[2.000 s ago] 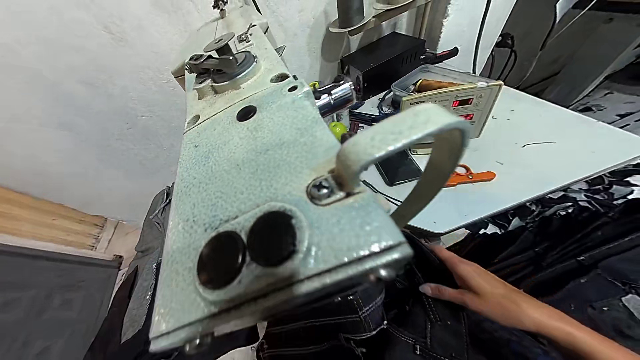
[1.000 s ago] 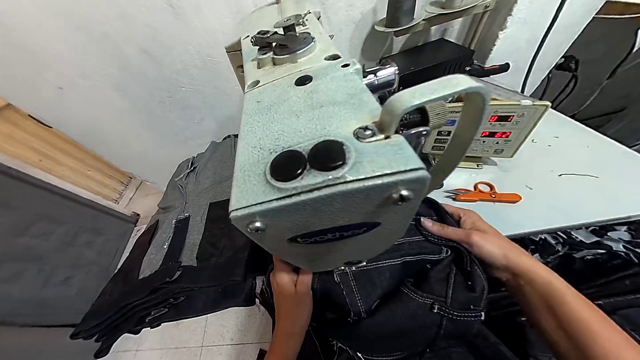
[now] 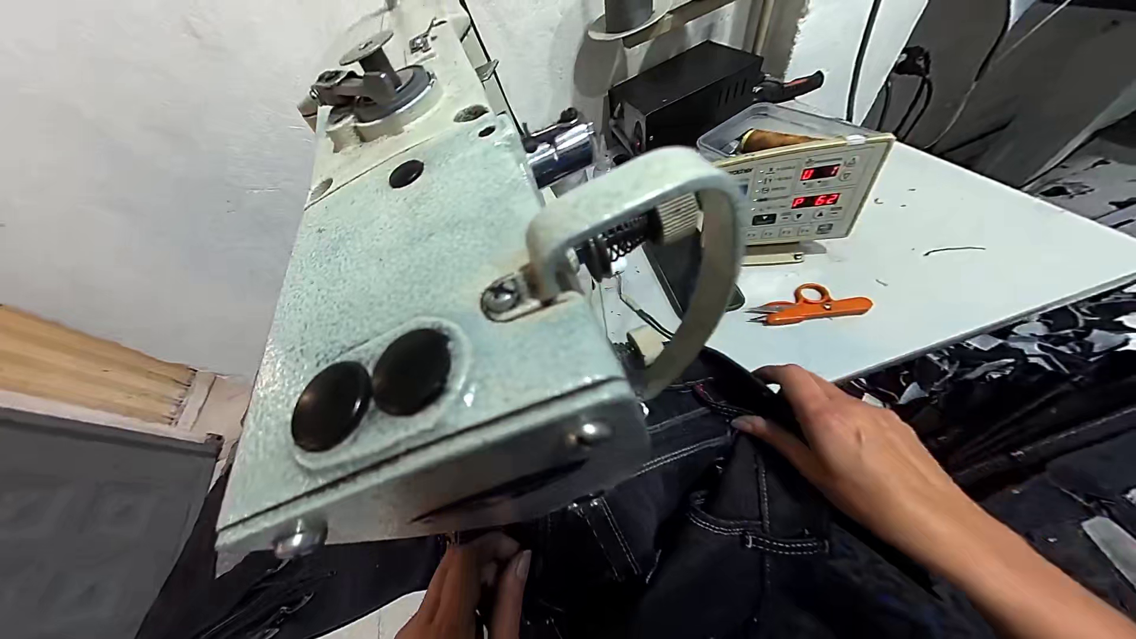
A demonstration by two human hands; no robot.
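Under the head of a pale green industrial sewing machine (image 3: 426, 284) lies a dark denim garment (image 3: 674, 506) with light double stitching. My right hand (image 3: 843, 435) pinches the garment's upper edge between thumb and fingers, just right of the machine head. Low in the view, my left hand (image 3: 479, 581) has its fingers bent at the cloth below the machine's front end; its fingertips are partly hidden by the machine, so its hold cannot be made out. The needle area is hidden too. Orange thread snips (image 3: 812, 306) lie on the white table (image 3: 958, 257).
Behind the snips stands a control panel (image 3: 808, 191) with red digits, beside a clear plastic box (image 3: 781, 124). A black box (image 3: 683, 93) is farther back. A dark phone-like object (image 3: 683, 271) lies behind the machine's curved guard. Dark cloth (image 3: 1047, 426) is heaped at the right.
My left hand, out of sight two seconds ago, shows below the machine head in the two later frames. My right hand stays at the garment's edge. The view has shifted noticeably.
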